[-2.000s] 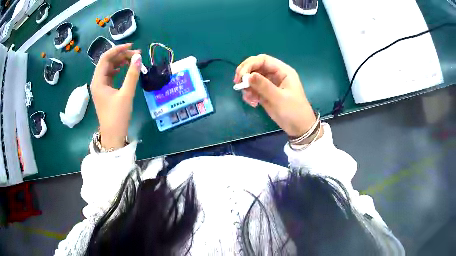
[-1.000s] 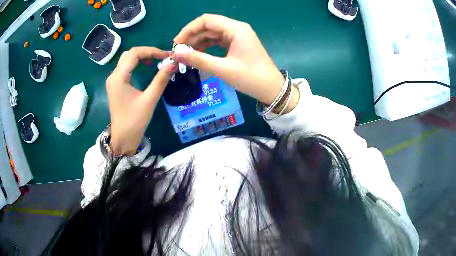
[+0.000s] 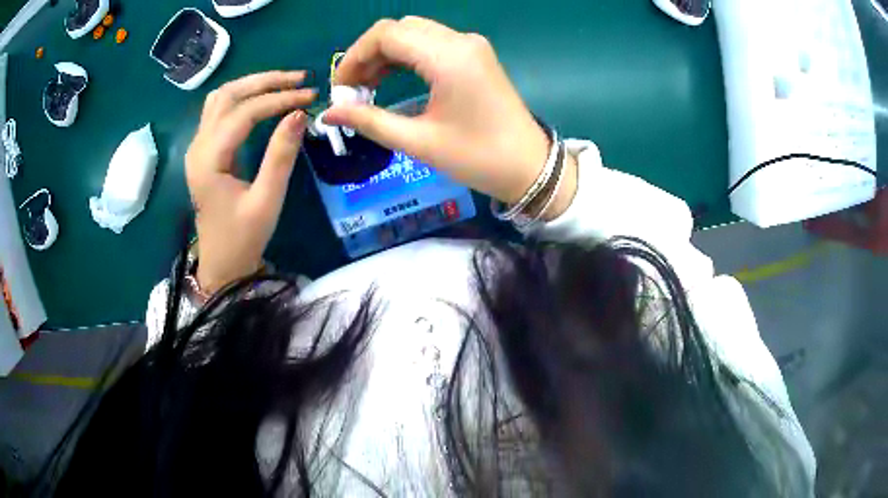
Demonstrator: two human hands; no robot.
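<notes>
A light-blue earbud tester (image 3: pixel 399 204) with a lit blue screen lies on the green mat. The black cradle (image 3: pixel 355 167) sits on its upper left part. A white stemmed earbud (image 3: pixel 333 133) is at the cradle's top. My right hand (image 3: pixel 453 112) is above the cradle, thumb and forefinger pinching a second white earbud (image 3: pixel 349 94). My left hand (image 3: pixel 243 170) is beside the cradle on the left, fingers apart, holding nothing. The right fingers partly hide the cradle, so how the earbuds sit cannot be fully seen.
Open charging cases (image 3: pixel 190 47) lie on the green mat (image 3: pixel 584 126) at the left, with orange pieces (image 3: pixel 121 36) near them. A crumpled white bundle (image 3: pixel 129 180) lies left of my left hand. A white tray (image 3: pixel 803 97) crossed by a black cord is at the right.
My left hand has let go of an earbud and moved a little left, opening. My right hand stays pinched over the cradle. The whole view has shifted slightly.
</notes>
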